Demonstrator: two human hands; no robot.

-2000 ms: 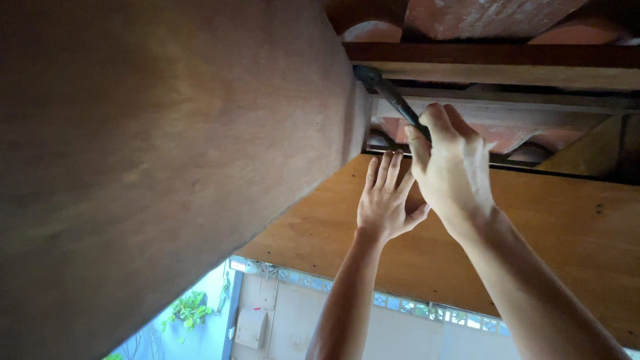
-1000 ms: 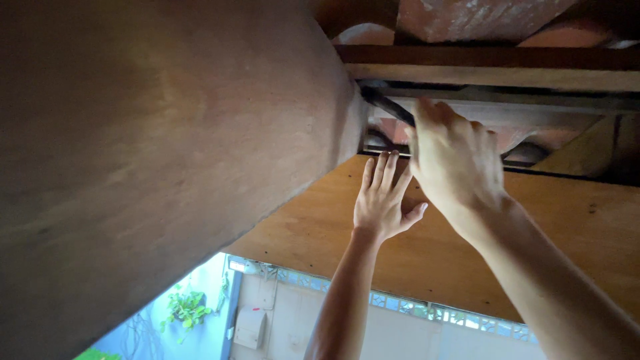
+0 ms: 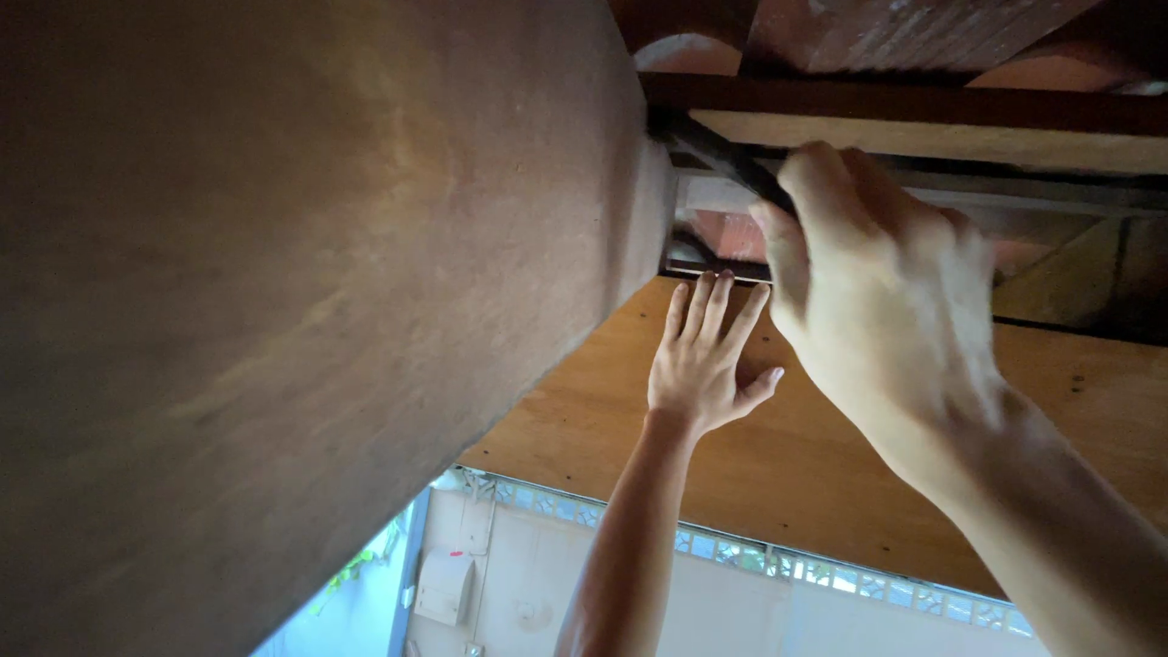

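Note:
My right hand [image 3: 885,283] is wrapped around the handle of a dark hand tool [image 3: 730,164], perhaps a hammer. The tool's far end is dark and blurred beside the wall, just below a wooden batten [image 3: 912,132]. Below and to the left of it, my left hand [image 3: 703,356] lies with spread fingers against a plywood panel [image 3: 849,447]. Its fingertips reach the panel's upper edge, at the narrow opening under the roof. Nothing is held in that hand.
A large brown plastered wall [image 3: 319,228] fills the left side. Curved roof tiles [image 3: 684,55] show above the battens. Lower down are a pale wall [image 3: 721,611], a band of patterned blocks [image 3: 821,573] and a white box [image 3: 444,587].
My right hand with the tool has come closer to the camera and looks larger. My left hand stays pressed to the panel in about the same spot.

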